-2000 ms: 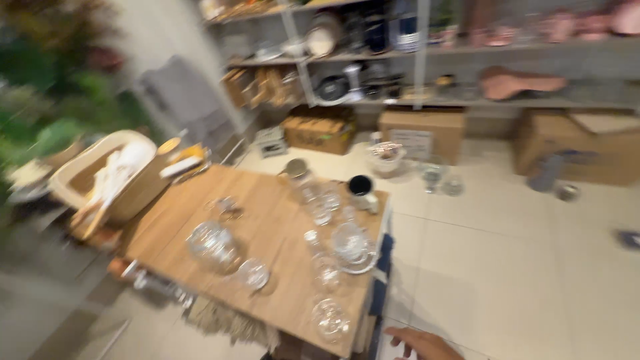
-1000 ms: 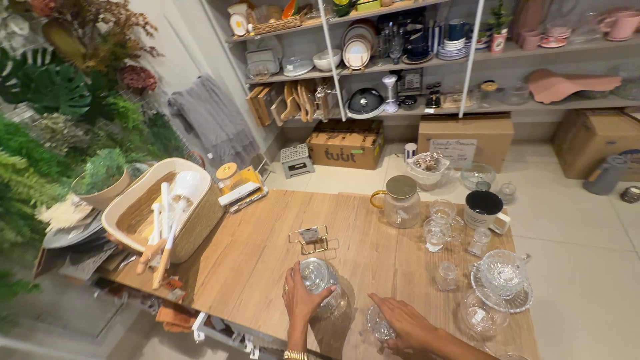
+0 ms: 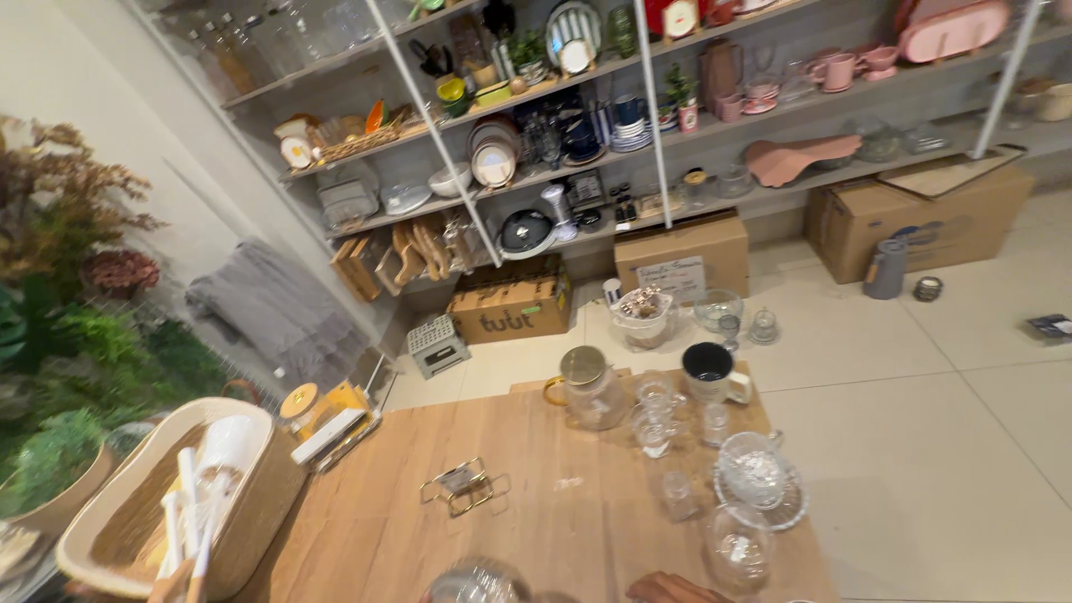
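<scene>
At the bottom edge of the head view, fingers of my right hand [image 3: 672, 588] show above the wooden tabletop [image 3: 394, 536]; whether they hold anything is hidden. A clear glass vessel [image 3: 475, 583] stands at the bottom centre, cut by the frame. Only a sliver of skin shows at its left side, too little to tell how my left hand lies. A small gold wire stand [image 3: 462, 486] sits beyond the vessel. To the right are a glass jug with a gold handle [image 3: 593, 394], a cream mug with a black inside [image 3: 712, 373] and a glass cup on a saucer [image 3: 754, 473].
A woven basket [image 3: 272, 481] with white utensils stands at the left, beside greenery. Behind the table are cardboard boxes [image 3: 519, 310], a grey step stool [image 3: 438, 345] and a white basket [image 3: 643, 322] on the floor. Shelves of crockery line the wall.
The view has swung up toward the shelves. Both hands, over glassware one second ago, are now mostly out of frame at the bottom.
</scene>
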